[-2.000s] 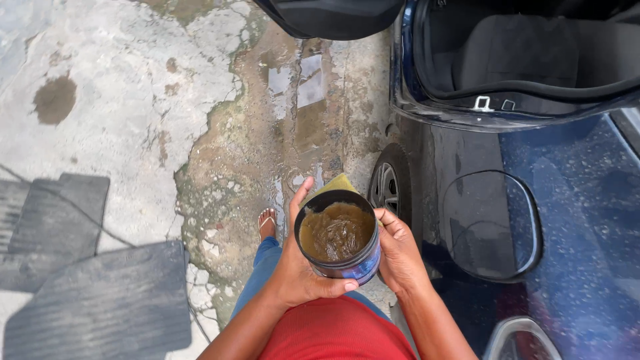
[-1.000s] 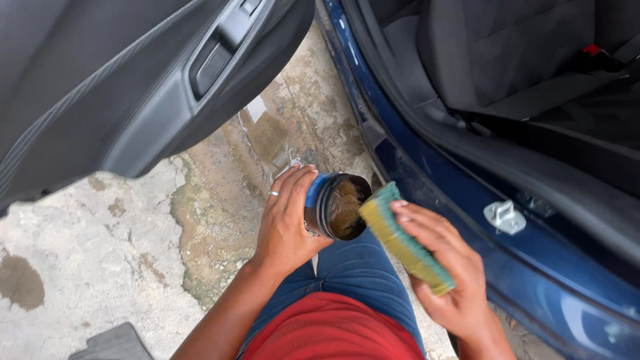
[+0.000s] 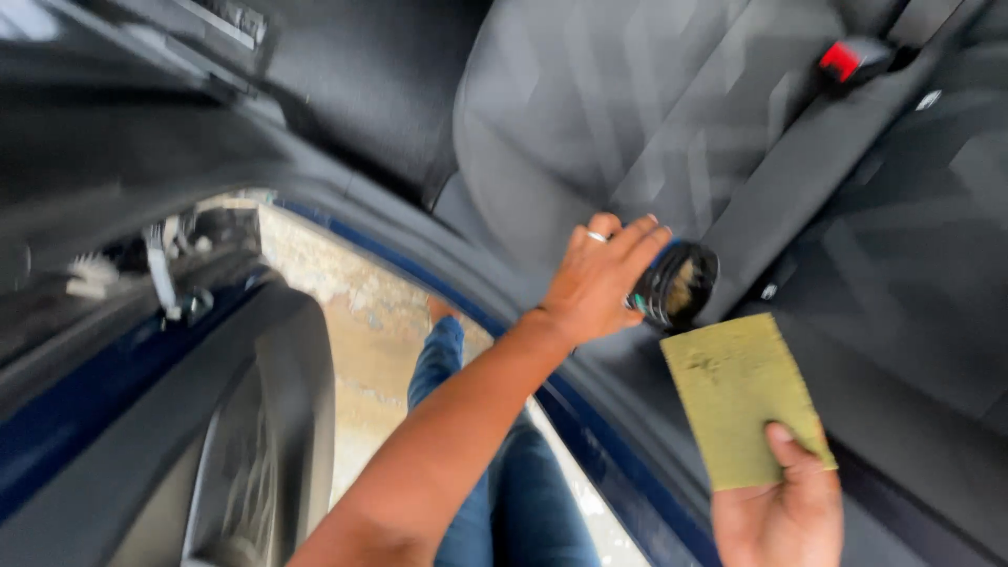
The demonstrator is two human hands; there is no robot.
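Observation:
My left hand (image 3: pixel 602 279), with a ring on one finger, grips a dark open-topped jar (image 3: pixel 679 285) from its left side. The jar is tilted, its mouth toward the right, and a brownish substance shows inside. In my right hand (image 3: pixel 787 504) is a flat yellow sponge (image 3: pixel 744 402), the thumb on its face and the other fingers mostly hidden beneath. Dark marks show near the sponge's upper edge, which lies just below the jar. Both hands are over the grey fabric car seat (image 3: pixel 551 150).
A red seat belt buckle (image 3: pixel 841 63) is at the upper right. The blue door sill (image 3: pixel 583 417) runs diagonally past my legs. At the lower left stands the open car door (image 3: pixel 260 394), with its hinge area above. Pale concrete ground (image 3: pixel 354 331) shows between door and sill.
The view has swung into the car, over the seat. The sponge, beside the jar's mouth a second ago, now shows its flat yellow face below the jar. Two seconds ago both hands were around the jar.

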